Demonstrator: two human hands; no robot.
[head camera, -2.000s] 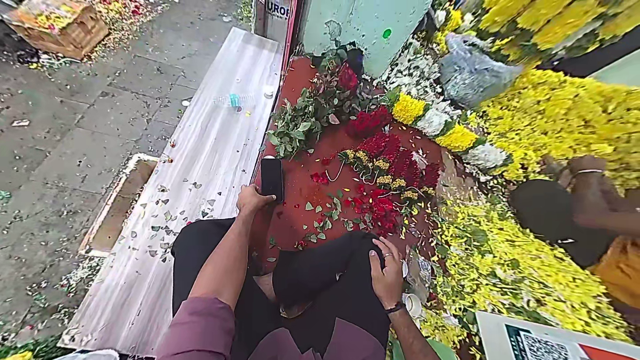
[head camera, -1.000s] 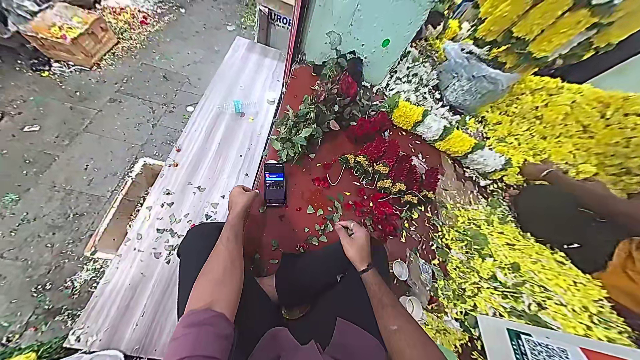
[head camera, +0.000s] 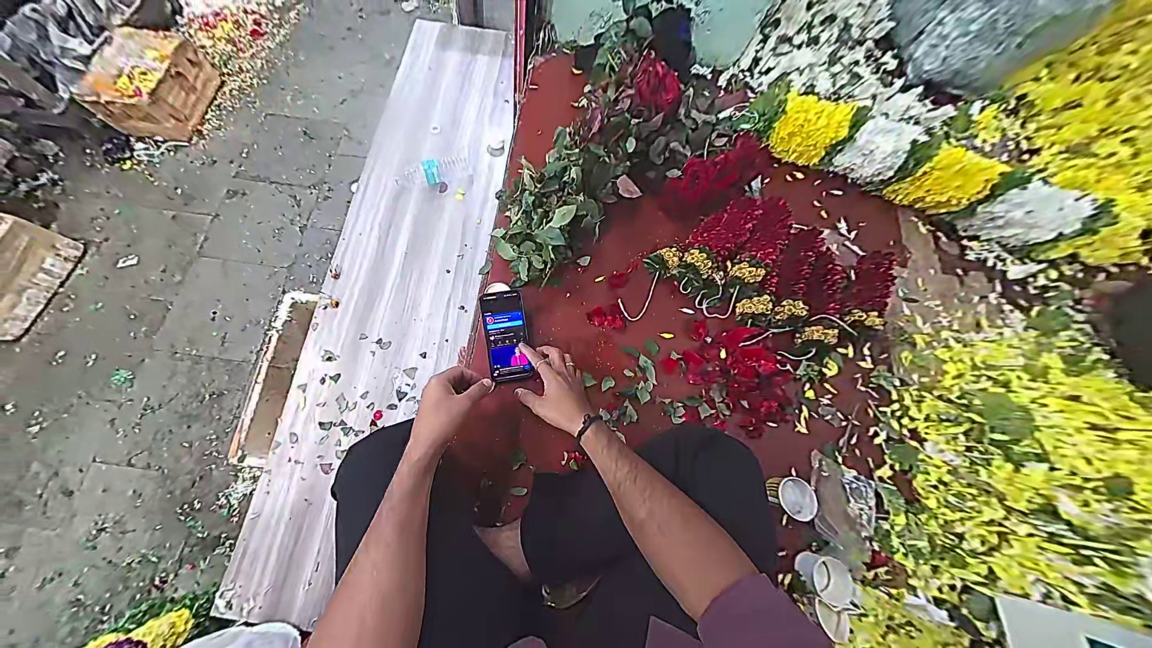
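A smartphone (head camera: 508, 337) with a lit screen lies on the red surface, near its left edge. My left hand (head camera: 453, 403) is at the phone's lower left corner, its thumb close to the edge; whether it grips the phone is unclear. Above the lower right of the screen, a finger of my right hand (head camera: 555, 385) reaches over the glass, the other fingers loosely apart and holding nothing. Right of the phone lie bundles of dark red flowers (head camera: 751, 234), small yellow flower strings with white thread (head camera: 751, 306) and loose red petals (head camera: 742, 378). Green leafy rose stems (head camera: 558, 211) lie beyond it.
A pale plank (head camera: 418, 126) runs along the left, bearing a clear plastic bottle (head camera: 434, 173) and scattered leaves. A yellow and white garland (head camera: 949, 178) crosses the upper right. Yellow flowers (head camera: 1017, 423) spread at right, beside paper cups (head camera: 797, 499). A crate (head camera: 175, 90) stands upper left.
My right hand has moved from my knee to the phone's screen. The screen was dark two seconds ago and is now lit. The view has moved closer.
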